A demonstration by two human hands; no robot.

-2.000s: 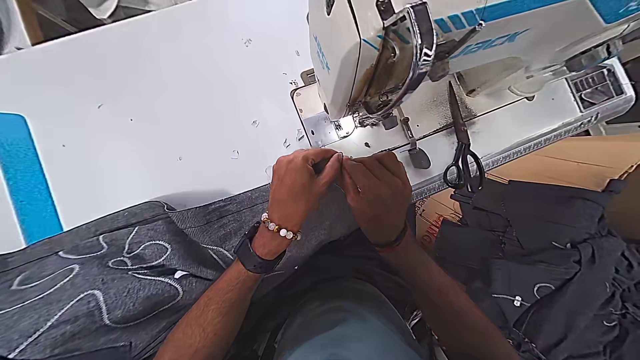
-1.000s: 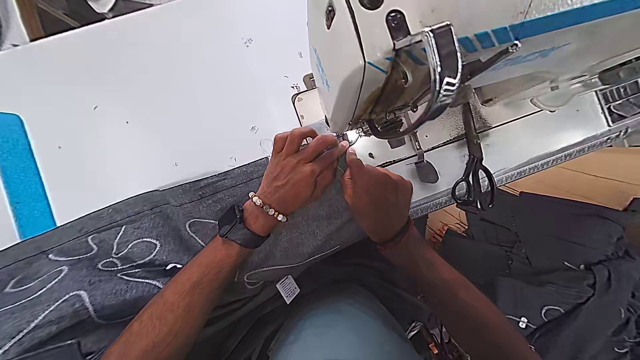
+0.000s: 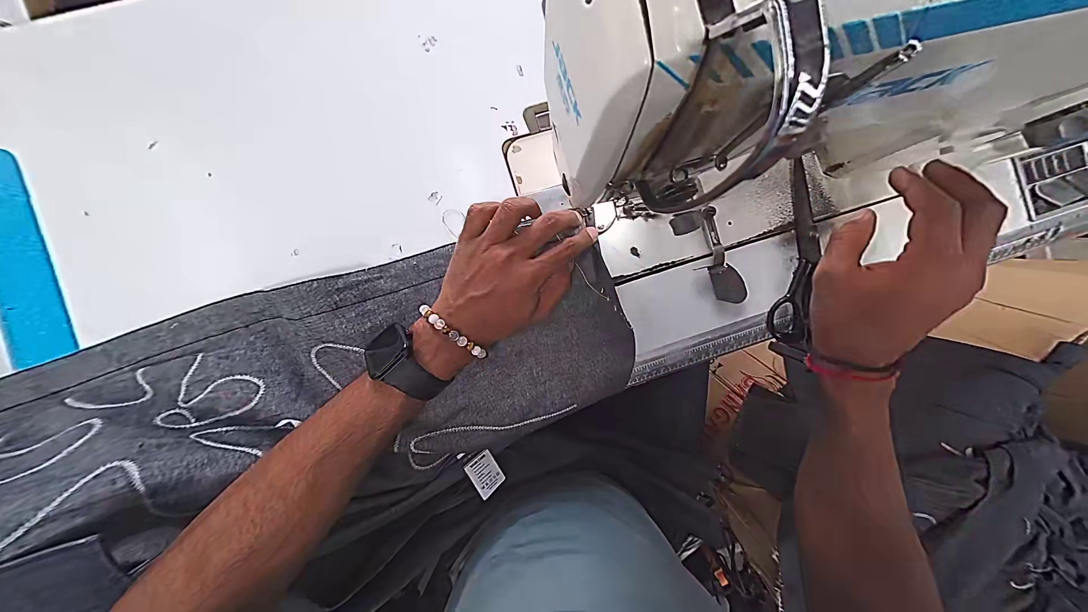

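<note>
My left hand rests on dark grey denim fabric with white looped stitching, its fingertips at the presser foot of a white Jack sewing machine. The fabric edge lies under those fingers; whether they pinch it is hard to tell. To the right, my right hand is raised over the machine bed with fingers spread and nothing in it. Black-handled scissors lie just left of it, blades toward the machine arm, partly hidden by the hand. A white care label hangs from the fabric.
The white machine table carries small thread scraps. A measuring scale runs along its front edge. Dark cloth pieces lie on cardboard at the right. My knee is below the table edge.
My right hand has left the spot beside my left hand at the needle area and moved right, its fingers now spread. My left hand remains by the presser foot. The care label has come into view.
</note>
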